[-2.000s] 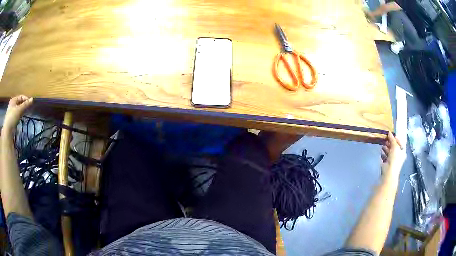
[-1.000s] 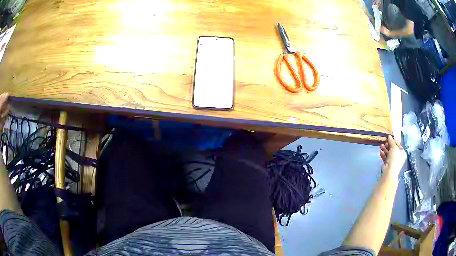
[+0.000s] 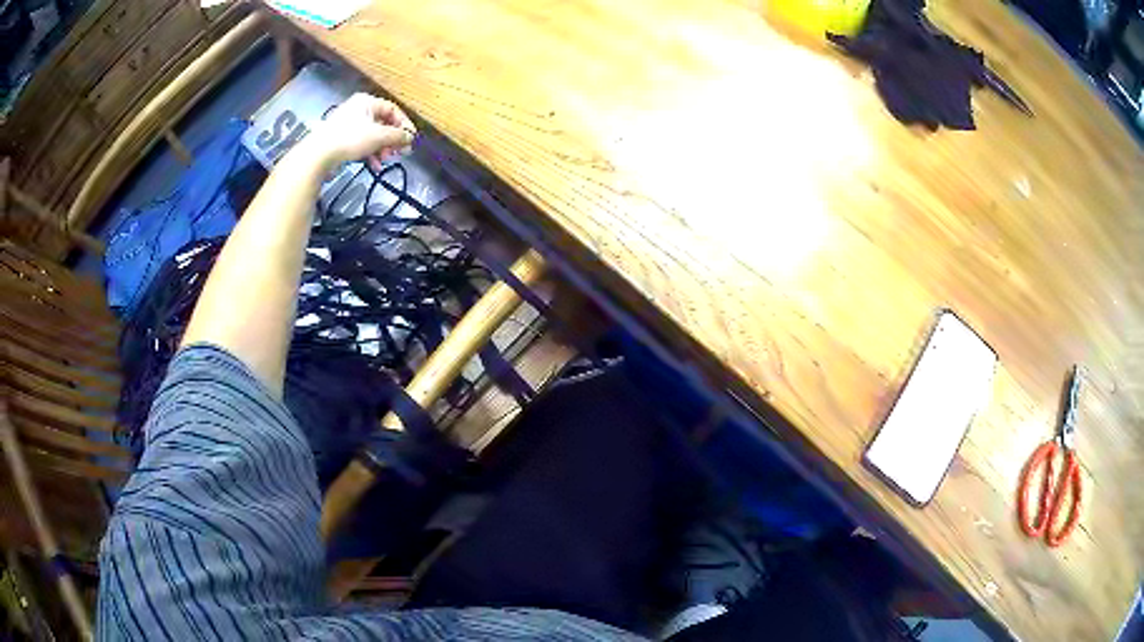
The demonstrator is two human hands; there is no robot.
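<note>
My left hand (image 3: 371, 131) is at the table's near edge at the upper left, its fingertips closed on the end of a dark fabric strip (image 3: 602, 270). The strip runs from the fingers along the table edge toward the lower right. My right hand is out of the picture. A smartphone (image 3: 931, 408) with a white screen lies on the table at the right. Orange-handled scissors (image 3: 1050, 492) lie to its right, blades pointing away. A loose black tangle of strips (image 3: 364, 289) hangs over the chair below my left hand.
The wooden table (image 3: 703, 213) fills the right side. A crumpled black cloth (image 3: 922, 69) and a yellow roll (image 3: 818, 13) lie at its far side. A wooden chair rail (image 3: 471, 329) stands beside my legs. Another wooden chair (image 3: 57, 326) and blue cloth (image 3: 169, 232) are at the left.
The view has turned left, so the phone and scissors now appear at the lower right. My right hand has left the picture. My left hand is fully visible, still at the strip and table edge.
</note>
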